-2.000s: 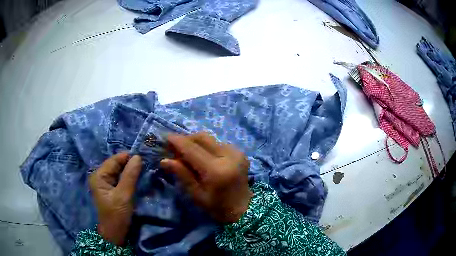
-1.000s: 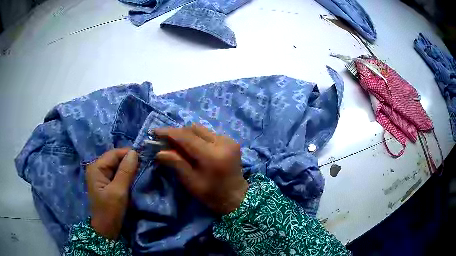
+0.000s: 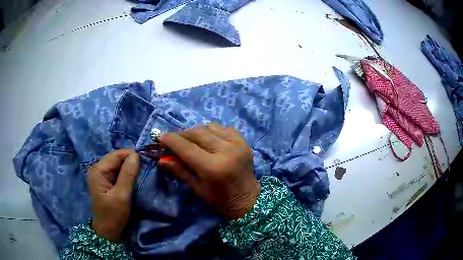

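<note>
A blue denim jacket (image 3: 238, 109) with a paler pattern lies bunched in front of me. My left hand (image 3: 112, 185) pinches the edge of a stitched denim band between thumb and fingers. A silver button (image 3: 155, 133) shows on this band, just above the fingertips. My right hand (image 3: 208, 165) holds the thread snips (image 3: 166, 158); a bit of orange grip shows between its fingers, and the dark blades reach the band edge beside my left fingertips. The rest of the snips is hidden in the hand.
The jacket lies on a worn white table (image 3: 81, 56). More denim (image 3: 203, 20) lies at the far side, with further denim (image 3: 358, 18) at the far right and right edge. A red-and-white cloth item with ties (image 3: 398, 99) lies on the right.
My right hand has turned and lowered a little, so the snips' orange grip and the silver button now show. My left hand keeps its pinch. The view has shifted slightly.
</note>
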